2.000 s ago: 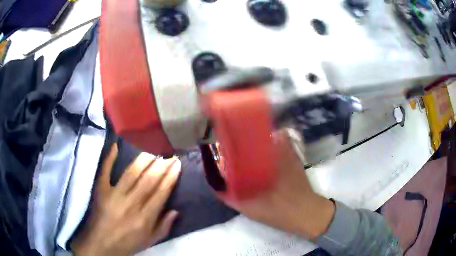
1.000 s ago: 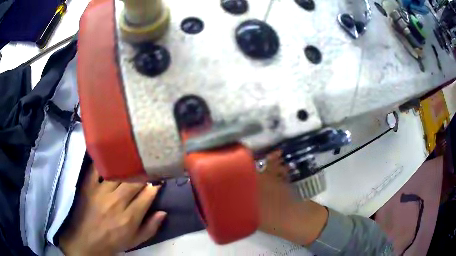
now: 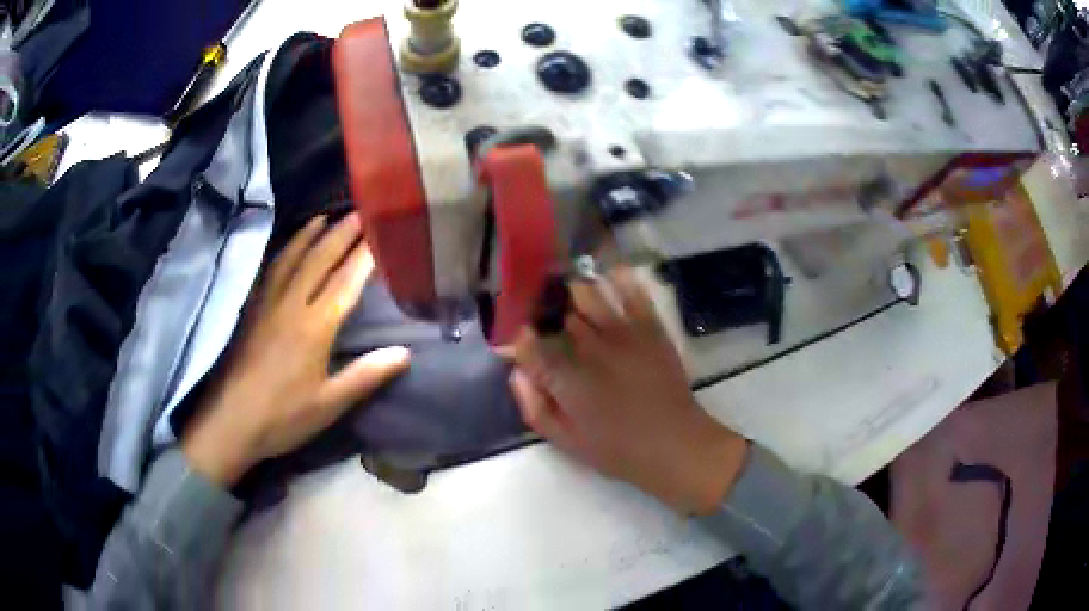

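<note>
A dark garment panel (image 3: pixel 448 400) lies under the head of the white sewing machine (image 3: pixel 717 155). Pale grey-blue strips (image 3: pixel 209 298) run along the dark cloth at left. My left hand (image 3: pixel 293 352) lies flat on the cloth left of the head, fingers spread, holding nothing. My right hand (image 3: pixel 621 388) is right of the red take-up lever cover (image 3: pixel 522 245), at the cloth's right edge, with fingers bent and blurred. Its fingertips are partly hidden by the red cover and dark parts, so its grip is unclear. Presser foot and needle are mostly hidden.
A black box-like item (image 3: pixel 724 290) sits under the machine arm. The control panel (image 3: pixel 973 177) is at the arm's right end. A yellow packet (image 3: pixel 1013 263) and a pink surface (image 3: pixel 931 477) with a black strip (image 3: pixel 985 475) are at right. Dark cloth (image 3: pixel 84 287) is piled at left.
The view has shifted, so the machine looks smaller and more table and forearm show. My right hand is now less hidden by the red cover. My left hand stays on the cloth.
</note>
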